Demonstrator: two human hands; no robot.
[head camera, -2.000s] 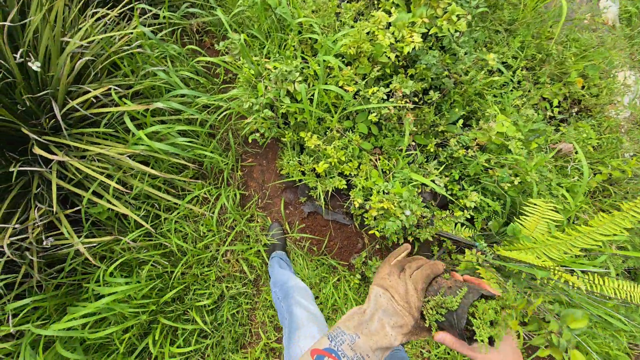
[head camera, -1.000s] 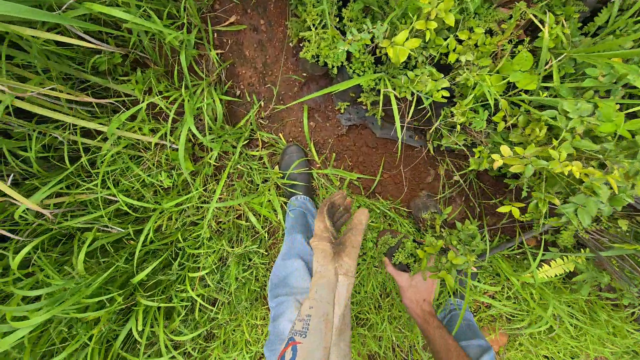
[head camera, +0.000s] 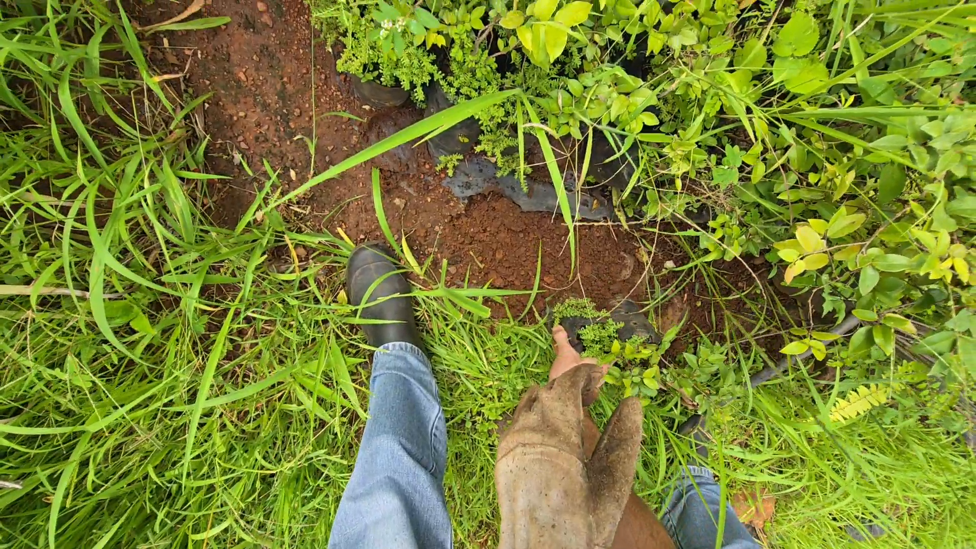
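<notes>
My left hand (head camera: 568, 435) wears a dirty tan work glove. Its thumb stands apart from its fingers, and nothing shows between them. Beneath it, my bare right hand (head camera: 565, 352) is mostly hidden; its visible fingers hold a small leafy plant (head camera: 599, 335) in a black plastic nursery bag (head camera: 570, 329), low at the edge of the reddish soil (head camera: 526, 248). Another dark plastic piece (head camera: 634, 322) lies directly right of that plant. Farther up, a torn strip of black plastic (head camera: 534, 192) rests on the soil beside more bagged plants (head camera: 454, 130).
My dark boot (head camera: 379, 293) stands at the soil's edge, below tall grass blades (head camera: 450, 114). Dense grass (head camera: 152, 366) covers the left side. Leafy plants (head camera: 823, 152) crowd the upper right, and a dark pipe or hose (head camera: 801, 354) runs through the growth at right.
The bagged plant and both hands have moved from the right-hand side toward the soil's lower edge. My gloved hand, apart from the right one second ago, now overlaps it. The view has shifted closer to the soil.
</notes>
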